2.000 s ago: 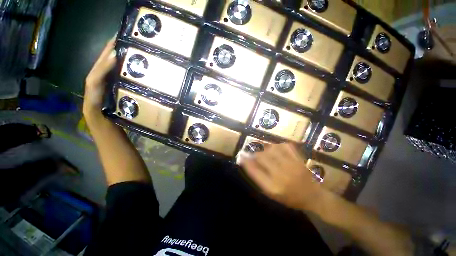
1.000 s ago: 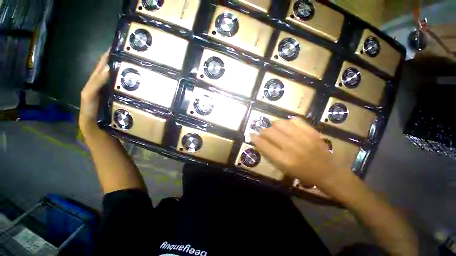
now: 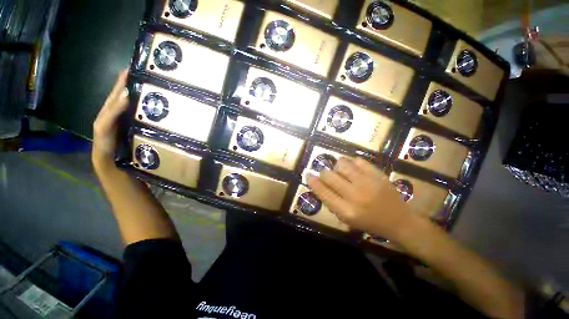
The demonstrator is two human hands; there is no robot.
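A black blister tray [image 3: 215, 134] fills the upper middle of the view and lies slanted close to my body. Each pocket holds a gold housing [image 3: 371, 128] with a round dark-and-silver motif at one end. My left hand [image 3: 111, 121] grips the tray's left edge, its fingers partly hidden behind the rim. My right hand [image 3: 365, 193] lies over a housing in the lower middle, fingers bent and fingertips near its round motif. It hides part of that housing and its neighbours. Whether a wipe is in my right fingers cannot be seen.
A dark green bench top [image 3: 84, 75] is at the upper left. A blue crate [image 3: 84, 268] with a metal frame stands below left. A black stack [image 3: 543, 146] is at the right. A small vessel with a dark top [image 3: 523, 55] is at the upper right.
My right hand has moved up from the tray's near edge to the row above, then shifted only slightly. The tray and my left hand have shifted a little left and down in view.
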